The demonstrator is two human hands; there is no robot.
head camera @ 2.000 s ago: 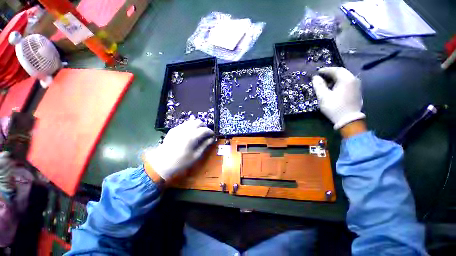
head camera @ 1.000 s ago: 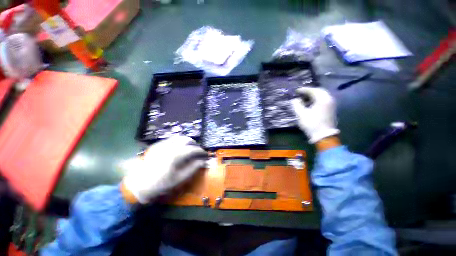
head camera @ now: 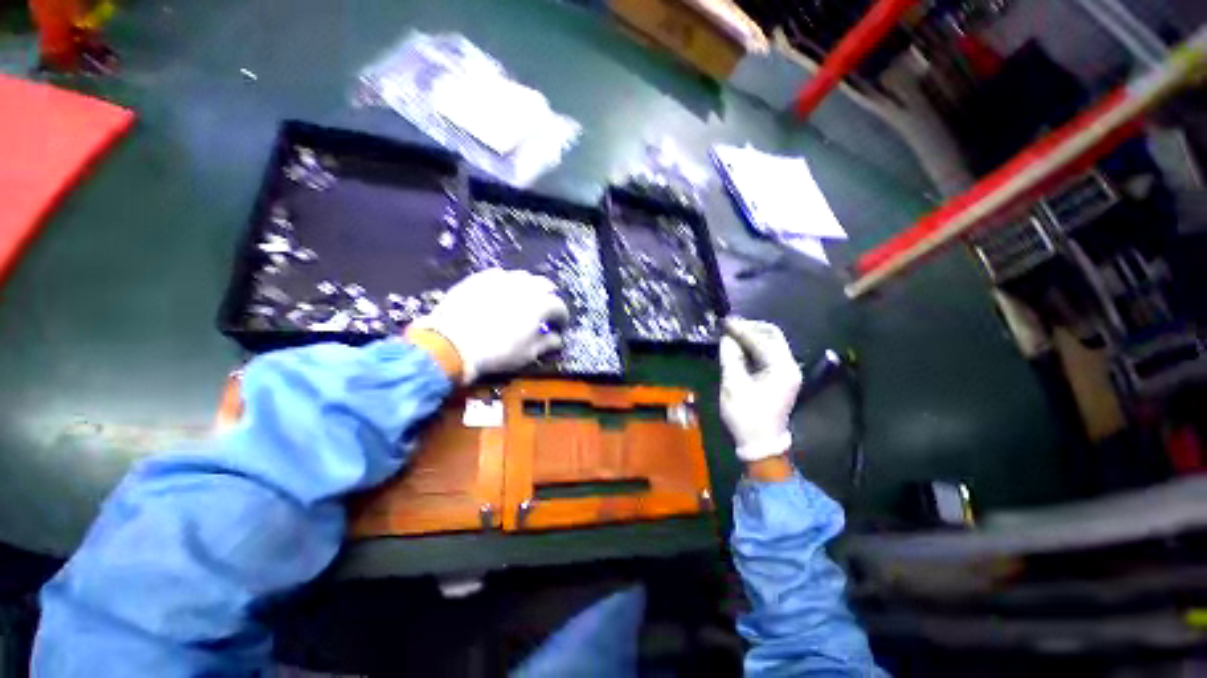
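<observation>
My left hand (head camera: pixel 496 322), in a white glove, is over the near left part of the middle tray (head camera: pixel 612 311), fingers curled; a small dark spot shows at the fingertips. My right hand (head camera: pixel 759 387), also gloved, is beside the near right corner of the right tray (head camera: pixel 715 272), thumb and finger close together. Whether either holds a part cannot be told. The orange-brown fixture (head camera: pixel 602 450) lies in front of the trays, with dark slots in its right plate and a small silver-white piece near the top of each plate. My left sleeve hides part of the left plate.
The left tray (head camera: pixel 371 225) holds scattered silver parts. Plastic bags (head camera: pixel 463 106) and papers (head camera: pixel 781 196) lie behind the trays. A red foam mat (head camera: pixel 46 159) is at far left. A dark tool with a cord (head camera: pixel 823 371) lies right of my right hand.
The view has turned to the right. My left hand has moved from over the fixture's left plate to the middle tray. My right hand has moved from over the right tray to its near right corner.
</observation>
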